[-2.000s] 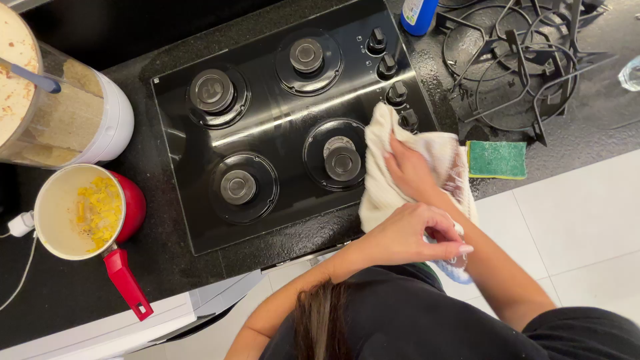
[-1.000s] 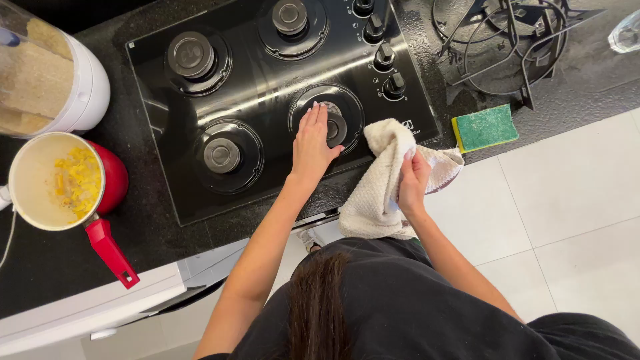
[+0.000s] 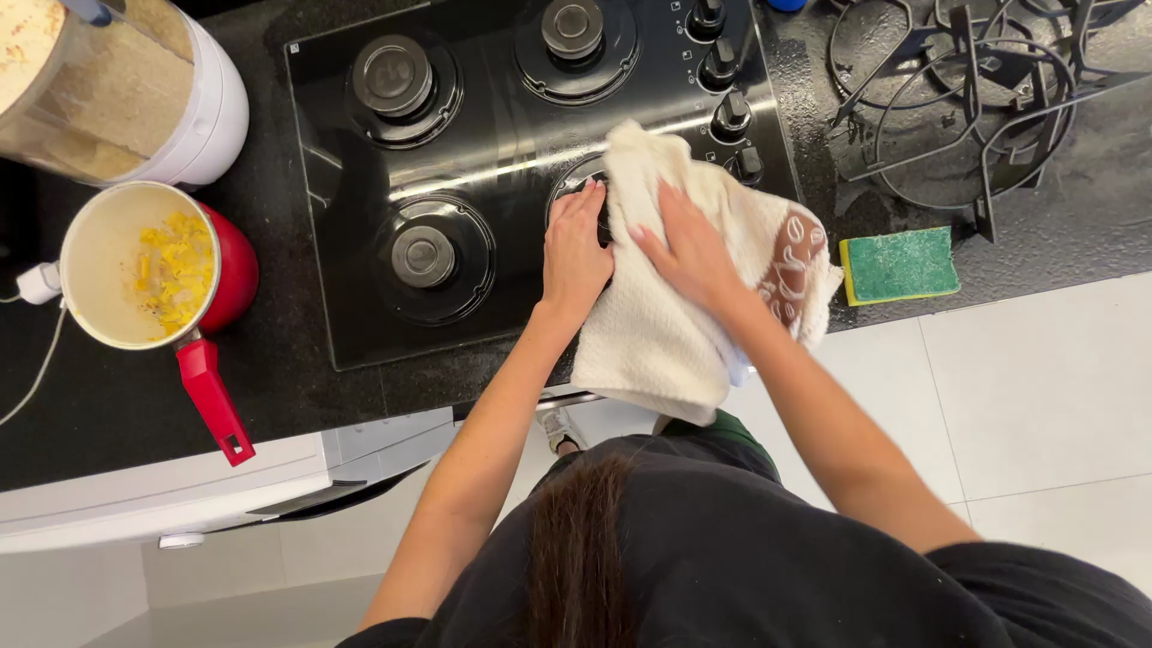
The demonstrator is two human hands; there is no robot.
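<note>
My right hand [image 3: 697,252] presses on a cream cloth towel [image 3: 643,333] with a brown printed patch, spread over the near right part of a black glass gas cooktop [image 3: 522,171] and hanging past the counter edge. My left hand [image 3: 576,252] lies beside the towel, its fingertips at the near right burner, which the hand and towel partly cover. Three other burners with round caps show, among them the near left burner [image 3: 423,256]. Control knobs [image 3: 731,117] line the cooktop's right side. Whether my left hand touches the burner cap is hidden.
A red saucepan [image 3: 236,270] with yellow bits inside stands left of the cooktop, its handle over the counter edge. Behind it is a white-based appliance [image 3: 216,99] with a clear container. On the right lie a green and yellow sponge [image 3: 902,265] and black metal pan grates [image 3: 972,117].
The towel, earlier bunched at the cooktop's near right edge, now spreads farther over the glass. My right hand has moved forward with it. My left hand no longer rests across the burner cap.
</note>
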